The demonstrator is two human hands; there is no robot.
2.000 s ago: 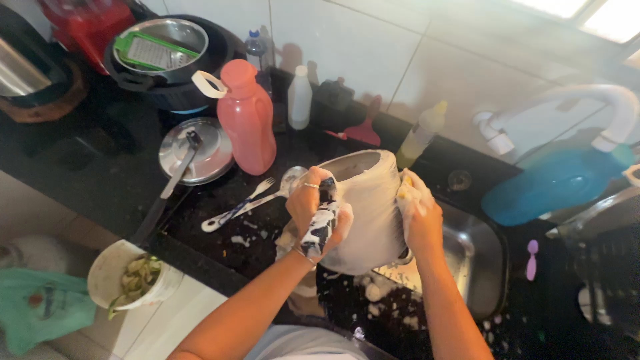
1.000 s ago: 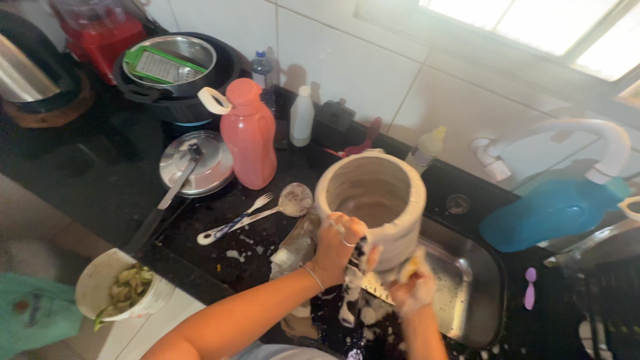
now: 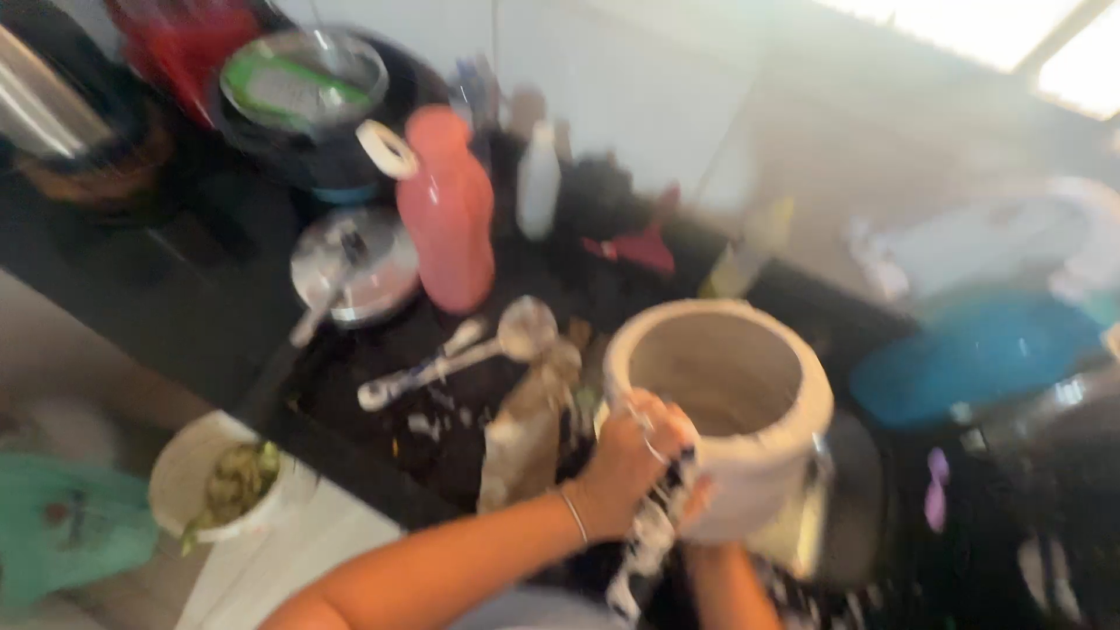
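Note:
A deep metal pot [image 3: 744, 490], its rim and walls coated with whitish suds, is tilted over the near left side of the steel sink [image 3: 853, 507]. My left hand [image 3: 634, 464] is shut on the pot's near left side, by a black handle [image 3: 669, 490] streaked with foam. Below the pot my right forearm shows; the right hand [image 3: 713, 547] is mostly hidden behind the pot's base, so its grip cannot be seen. The whole view is blurred. Left of the pot lie a large spoon [image 3: 525, 331] and a fork [image 3: 459, 337] on the black counter.
A pink bottle [image 3: 451, 219], a pot lid [image 3: 359, 271] and a white bottle [image 3: 538, 184] stand or lie at the back left. A white bowl of peelings [image 3: 179, 481] is at the lower left. A blue container [image 3: 980, 359] sits beneath the white faucet [image 3: 989, 236], right of the pot.
The pot has gone from lying tilted between both hands to mouth up. My right hand, earlier on its right side with something yellow, has moved down under or behind the pot.

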